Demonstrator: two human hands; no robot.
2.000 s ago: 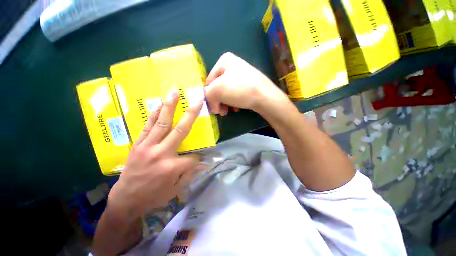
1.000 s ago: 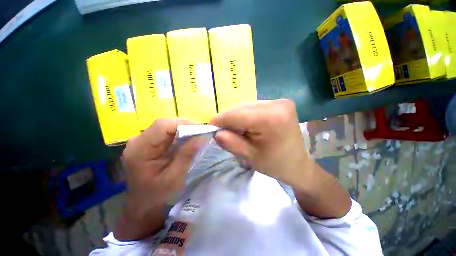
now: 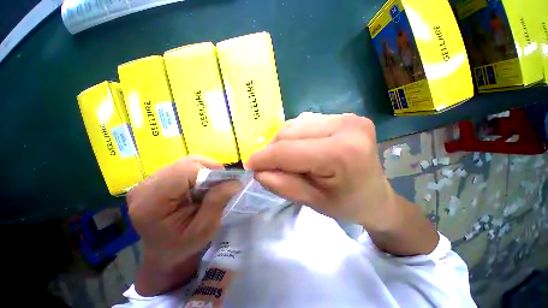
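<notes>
My left hand (image 3: 180, 207) grips a folded, curling white label strip (image 3: 255, 201) low in front of my shirt. My right hand (image 3: 324, 171) pinches the strip's upper edge between thumb and fingers; its fingertips hide whether a label has come loose. Just beyond my hands, yellow boxes stand side by side, narrow side up. Three carry a pale label beside the black lettering: the far left box (image 3: 102, 120), the second (image 3: 144, 90) and the third (image 3: 192, 72). The box at the row's right end (image 3: 246, 66) shows no label; its lower end is partly behind my right hand.
More yellow boxes (image 3: 450, 66) stand at the right on the dark green bench (image 3: 324, 66). A long whitish printed bundle (image 3: 102, 12) lies at the far left. Below are a blue stool (image 3: 108, 234), a red stool (image 3: 499, 135) and a floor littered with white scraps.
My hands have left the third box, where they were pressing near a label, and hold the strip together. A plain box from the right-hand group now stands at the row's right end.
</notes>
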